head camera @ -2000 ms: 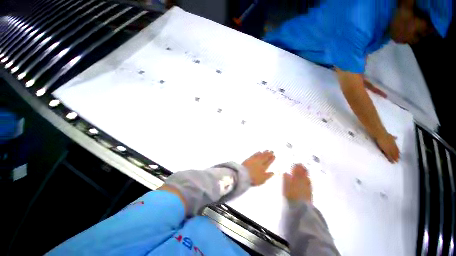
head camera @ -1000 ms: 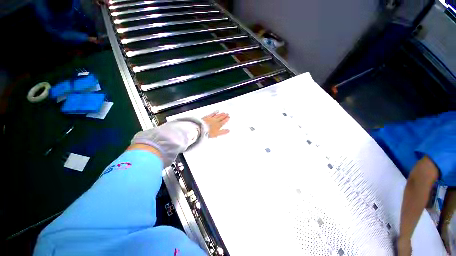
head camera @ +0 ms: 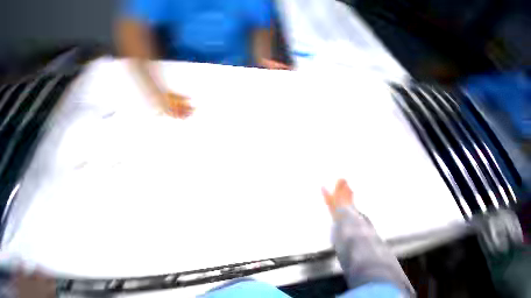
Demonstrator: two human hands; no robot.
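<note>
A large white sheet lies over the unit on the conveyor. The frame is blurred and the sheet overexposed, so most of its marks do not show. My right hand, in a grey sleeve, rests on the sheet right of the middle, thumb apart, holding nothing visible. My left hand is a blur at the bottom left edge of the picture, by the sheet's near left corner; its fingers cannot be made out.
A person in blue leans over the far edge, one hand on the sheet. Rollers show at the right and left. A pale rail runs along the near edge. White sheets lie behind. Blue clothing shows at far right.
The view has swung right from the left rollers and green table. My right hand has come into view on the sheet. My left hand now shows at the bottom left edge.
</note>
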